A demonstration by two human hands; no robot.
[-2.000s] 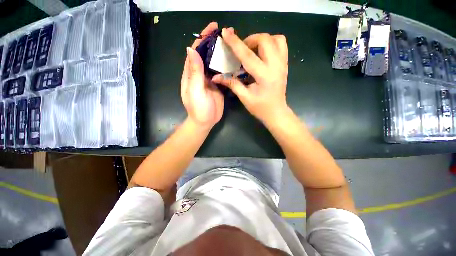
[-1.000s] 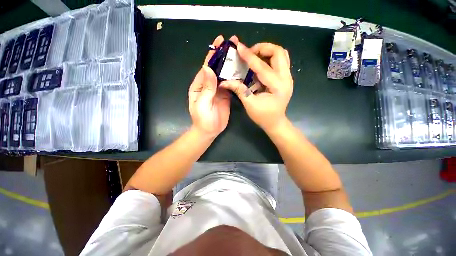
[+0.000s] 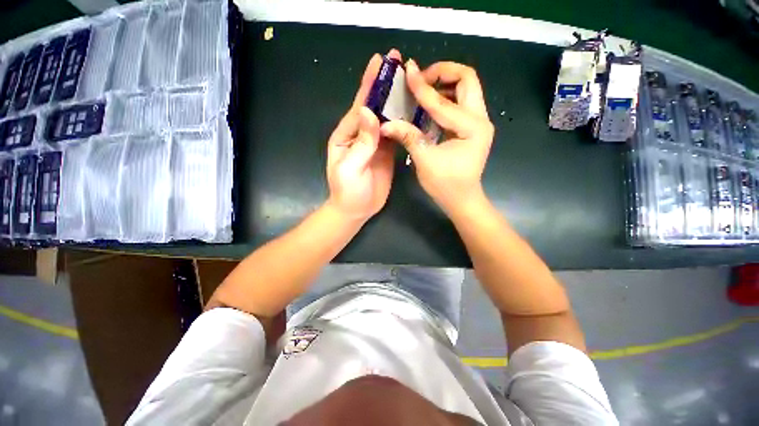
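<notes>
A dark front housing (image 3: 384, 86) is held above the green mat, nearly upright in the view, with its long edge towards my left palm. A mainboard (image 3: 400, 98) with a plain whitish face lies against it. My left hand (image 3: 359, 162) is bare and grips the housing from the left, fingers behind it. My right hand (image 3: 453, 133) is bare, with its thumb and index finger on the mainboard's lower and upper right parts. A small dark and shiny piece shows under my right fingers; I cannot tell what it is. The right fingers hide part of the board.
A white ribbed housing tray (image 3: 162, 179) with several dark housings stands at the left. Two groups of loose boards (image 3: 620, 98) with blue bands stand at the right, beside a clear board tray (image 3: 687, 200). A white rail (image 3: 358, 12) runs behind the bench mat (image 3: 533, 195).
Both hands have moved a little to the right with the housing and board. The housing is turned more upright, and its dark long edge shows more.
</notes>
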